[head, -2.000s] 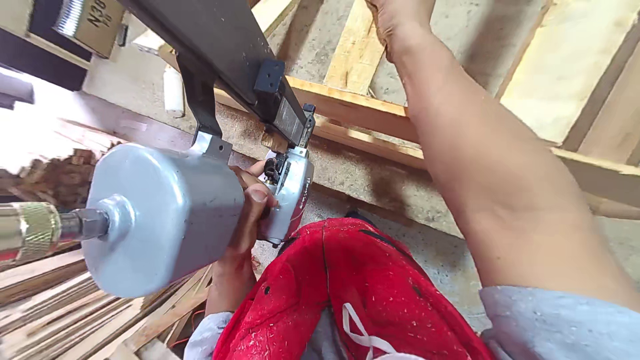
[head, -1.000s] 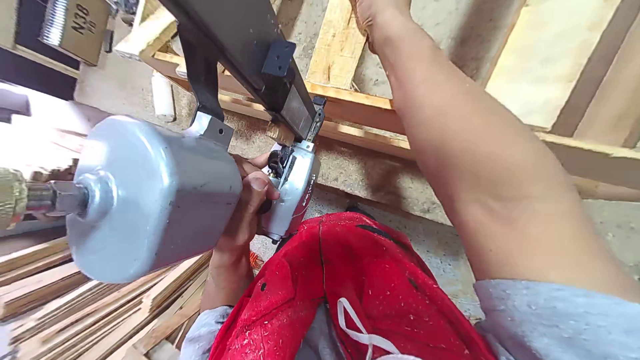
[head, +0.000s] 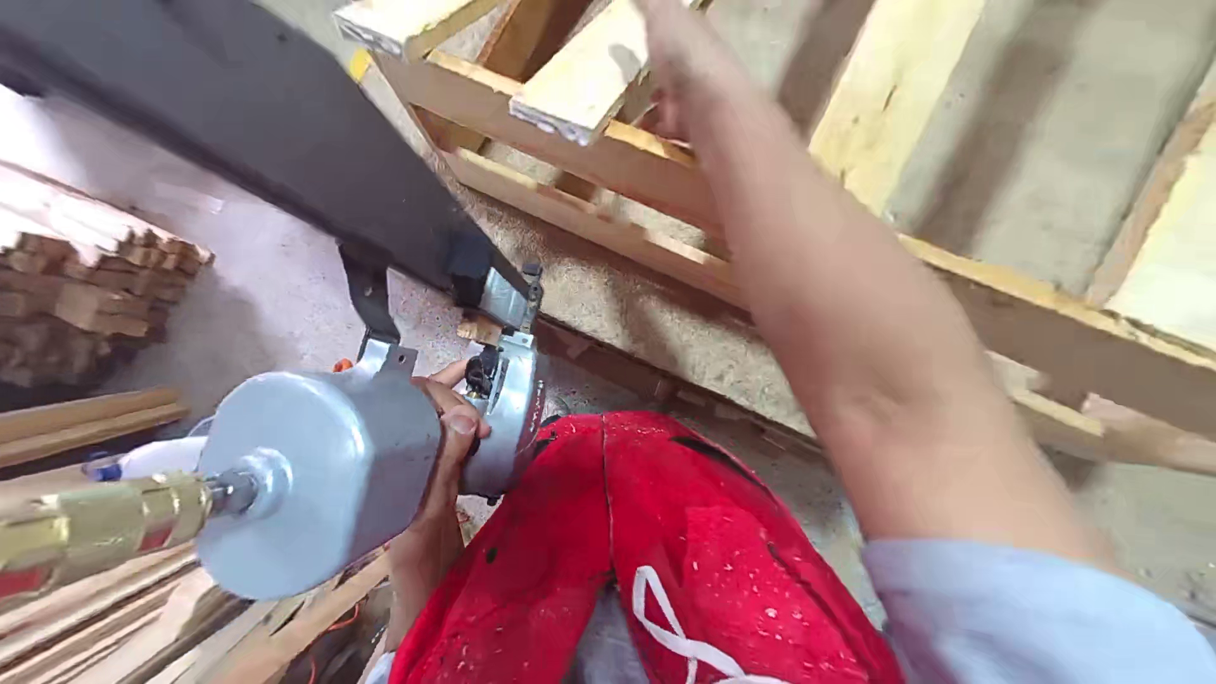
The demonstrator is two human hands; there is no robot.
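Note:
My left hand (head: 456, 418) is closed around the handle of a grey pneumatic nail gun (head: 313, 475), beside my red trousers. A brass air coupling (head: 104, 527) is screwed into the end of the gun, and its long dark magazine (head: 285, 123) runs to the upper left. My right arm reaches forward; my right hand (head: 674, 76) is at a short pale board (head: 594, 71) lying across the edge beam (head: 560, 138) of a wooden pallet frame. Its fingers are blurred and partly hidden, so its hold on the board cannot be made out.
More pale slats (head: 893, 104) cross the pallet frame at the upper right. A stack of cut wood (head: 85, 294) stands at the far left. Long thin strips of wood (head: 104, 608) lie at the lower left, near an orange cord (head: 342, 622).
The view has shifted, bringing the frame's left end into sight. My left hand keeps its grip on the nail gun. The box of nails and white cylinder seen earlier at the upper left are out of view.

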